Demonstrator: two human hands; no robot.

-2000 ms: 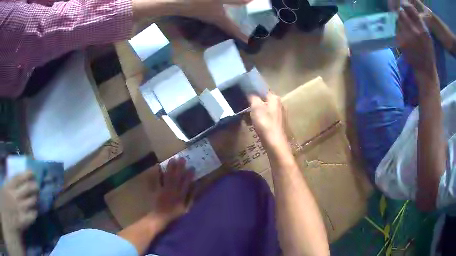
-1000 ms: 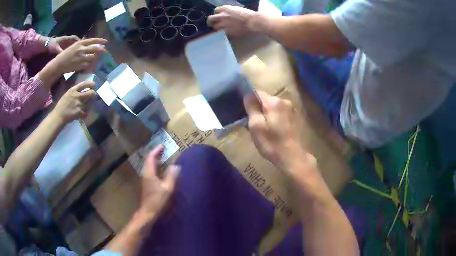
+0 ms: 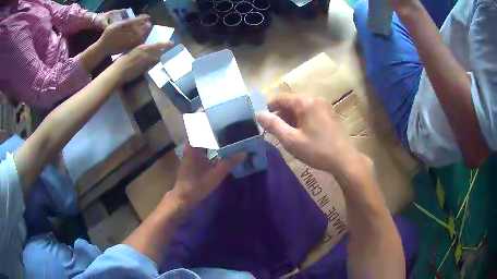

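An open pale blue-white printed carton (image 3: 249,159) is tilted above my lap. Its large top flap stands up, a side flap sticks out on each side, and its inside is dark. My left hand (image 3: 199,171) holds the carton from below and the left, bare, with its thumb along the front face. My right hand (image 3: 305,128) is bare at the carton's right side flap, thumb and fingers close to the flap; whether it pinches the flap is hard to tell. A second open carton (image 3: 182,82) stands just behind, to the left.
Dark tubes with shiny rims (image 3: 234,19) cluster at the top. Brown cardboard (image 3: 316,82) covers the pallet. A white sheet (image 3: 101,139) lies at left. Another person's arm (image 3: 71,103) reaches in from the left; others sit at upper left and right.
My left hand has moved from beside my knee to hold the carton. The carton is nearer my lap, and my right hand has shifted from gripping its side to its right flap.
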